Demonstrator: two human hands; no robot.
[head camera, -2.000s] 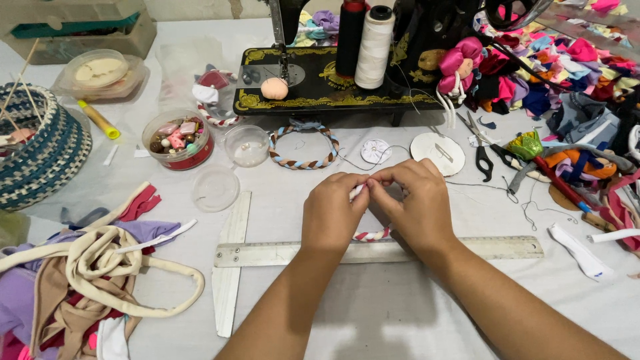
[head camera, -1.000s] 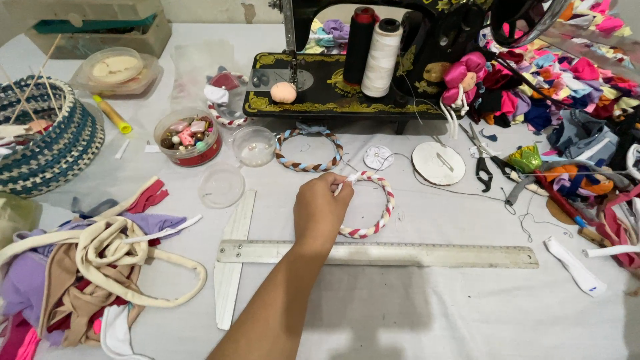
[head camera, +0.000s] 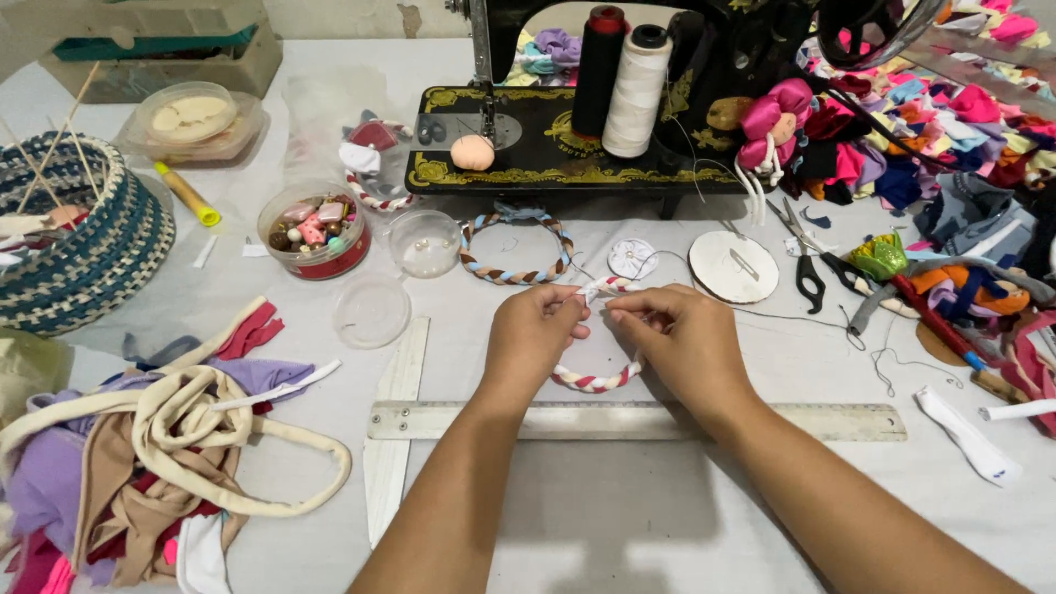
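Note:
A braided fabric ring in red, white and cream lies just above the T-square. My left hand pinches the white joined part at its top left. At the ring's right side is my right hand, thumb and fingertips close together; whether they hold anything is too small to tell. Beyond the hands lie a blue and brown braided ring, a white fabric rosette and a white disc with a slot-like piece on it. Black-handled scissors rest to the right, near a loose dark thread.
A black sewing machine with thread spools stands at the back. Left are a tub of beads, a woven basket and fabric strips. Fabric scraps are heaped at the right, above a white fabric piece.
My right hand, out of view a second ago, is back beside the braided ring. My left hand stays at the ring's joined part.

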